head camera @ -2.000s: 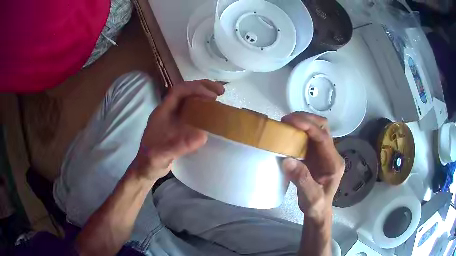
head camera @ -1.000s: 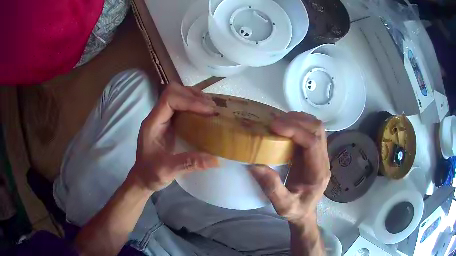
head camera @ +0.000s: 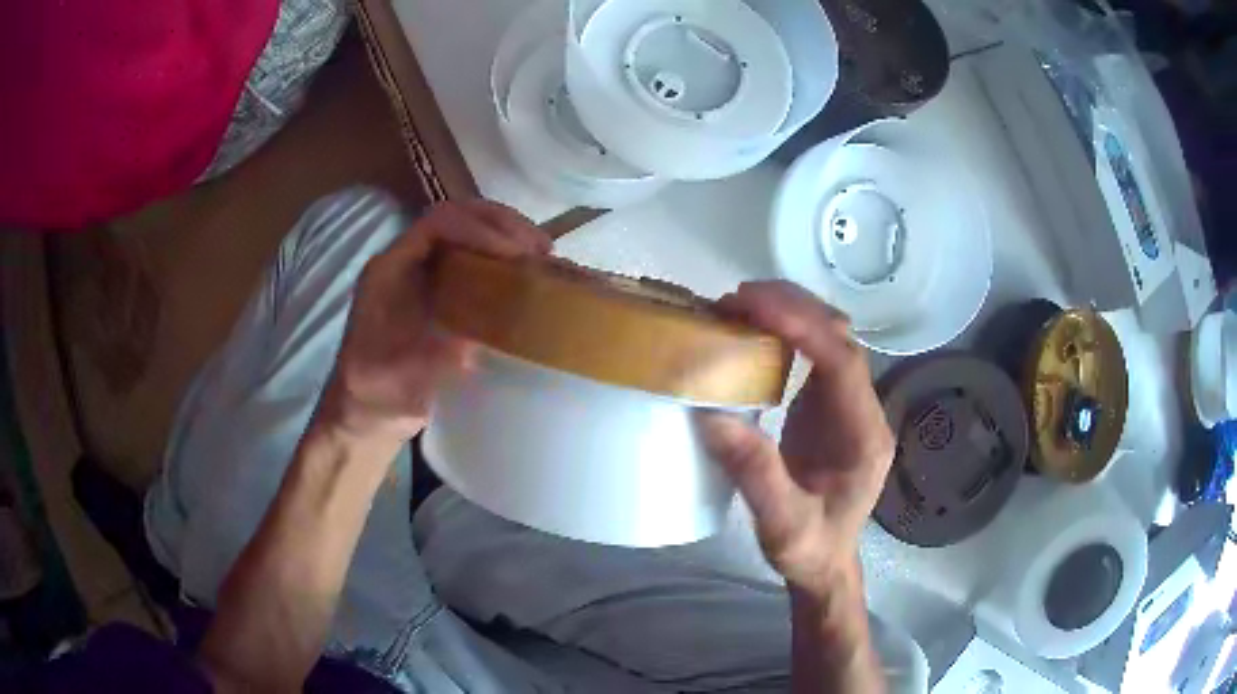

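The wood-look base (head camera: 611, 334) sits on the white cover (head camera: 577, 454), and the two are held together over my lap, the base on top and its flat face tilted away from me. My left hand (head camera: 407, 319) grips the left end of the base, with its thumb side blurred by the rim. My right hand (head camera: 807, 434) grips the right end, fingers on the top edge and thumb on the cover just below the base. The underside of the cover is hidden.
White drums with inner cups (head camera: 882, 237) stand at the table's back. A dark brown base (head camera: 952, 450), another wood-look base (head camera: 1074, 393) and a white ring part (head camera: 1078, 583) lie to the right. White cartons (head camera: 1133, 203) lie far right. A person in red (head camera: 122, 109) sits at upper left.
The base's flat face showed more a second ago; it is now tilted away again. Both hands and the assembly have shifted slightly left, with both hands still gripping.
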